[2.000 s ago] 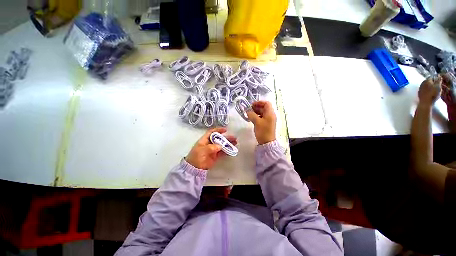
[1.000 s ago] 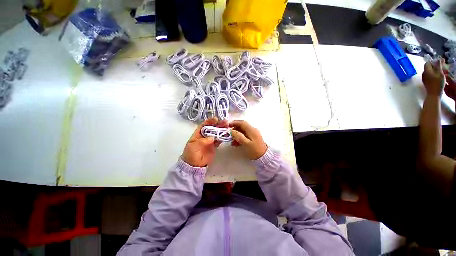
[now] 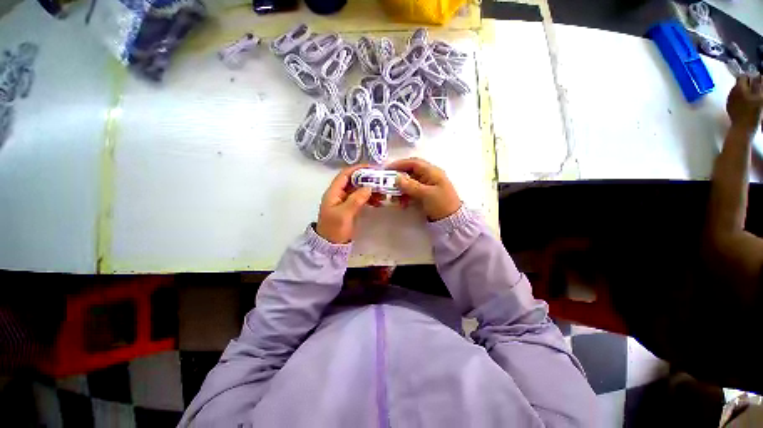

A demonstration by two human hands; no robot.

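A coiled white cable (image 3: 378,180) is held level between both my hands, just in front of the pile. My left hand (image 3: 341,206) grips its left end with the thumb on top. My right hand (image 3: 428,189) grips its right end. A pile of several coiled white cables (image 3: 351,138) lies on the bench beyond my hands. One more coil (image 3: 239,50) lies apart at the pile's upper left. The band and connectors of the held coil are too small to tell.
White bench (image 3: 192,192) with yellowed tape seams. Plastic bag with blue contents (image 3: 151,33) at back left, yellow bag (image 3: 425,8) at the top edge, blue tray (image 3: 682,60) at right. Another person's arm (image 3: 734,159) is at far right. Grey coils (image 3: 15,75) lie far left.
My hands stay together on the coil, now held more evenly at both ends. The view has tilted down, so the bench and pile sit higher in the picture.
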